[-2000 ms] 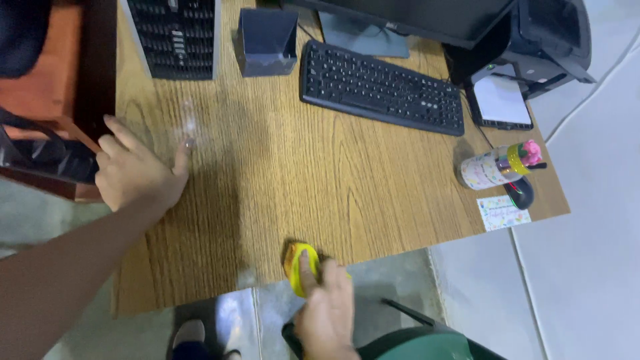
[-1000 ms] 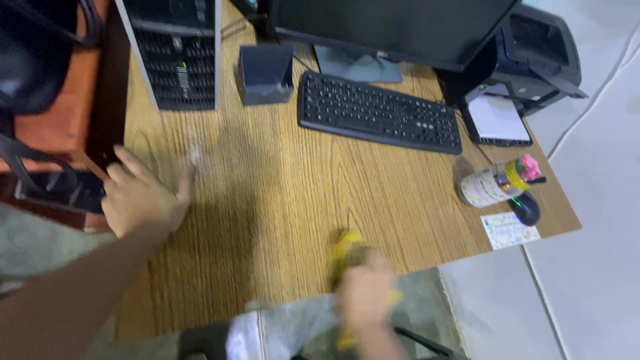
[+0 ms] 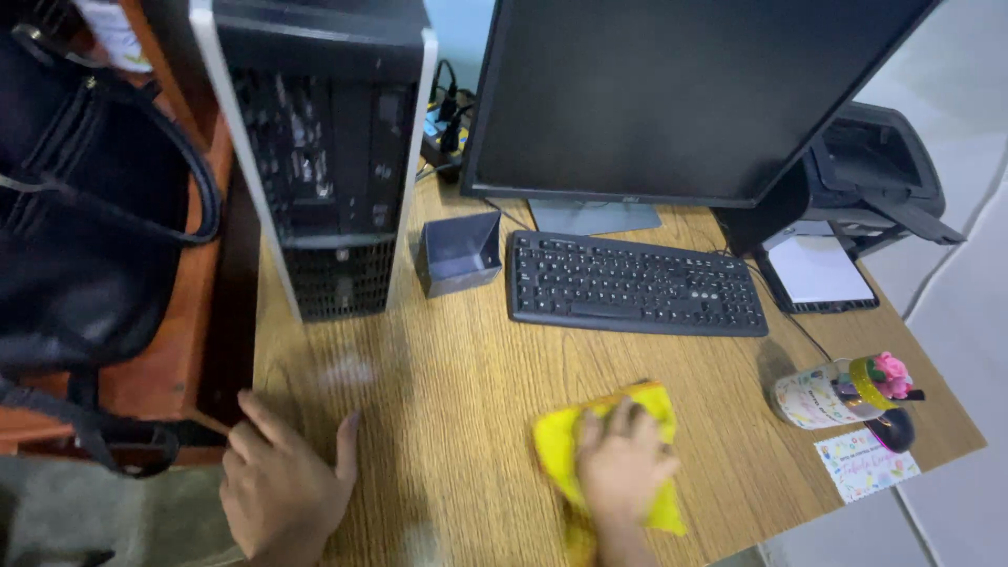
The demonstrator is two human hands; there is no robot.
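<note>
A yellow cloth (image 3: 561, 441) lies spread on the wood-grain desk (image 3: 465, 394), right of the middle. My right hand (image 3: 622, 465) presses on the cloth from above, slightly blurred, its fingers on the fabric. At the desk's left edge my left hand (image 3: 283, 480) rests with its fingers apart, holding nothing. The black keyboard (image 3: 634, 283) lies beyond my right hand, beside a small dark open box (image 3: 462, 253). Faint whitish smears show on the desk top beyond my left hand.
A computer tower (image 3: 339, 173) and a monitor (image 3: 661, 94) stand at the back. To the right are a printer (image 3: 874, 173), a paper pad (image 3: 823, 268), a decorated jar (image 3: 819, 394), a mouse (image 3: 894, 429) and a printed card (image 3: 866, 466). A black bag (image 3: 87, 205) sits left.
My right hand and the yellow cloth have moved from the desk's near edge farther onto its top, and the cloth is more spread out. My left hand remains at the left edge. The view is closer.
</note>
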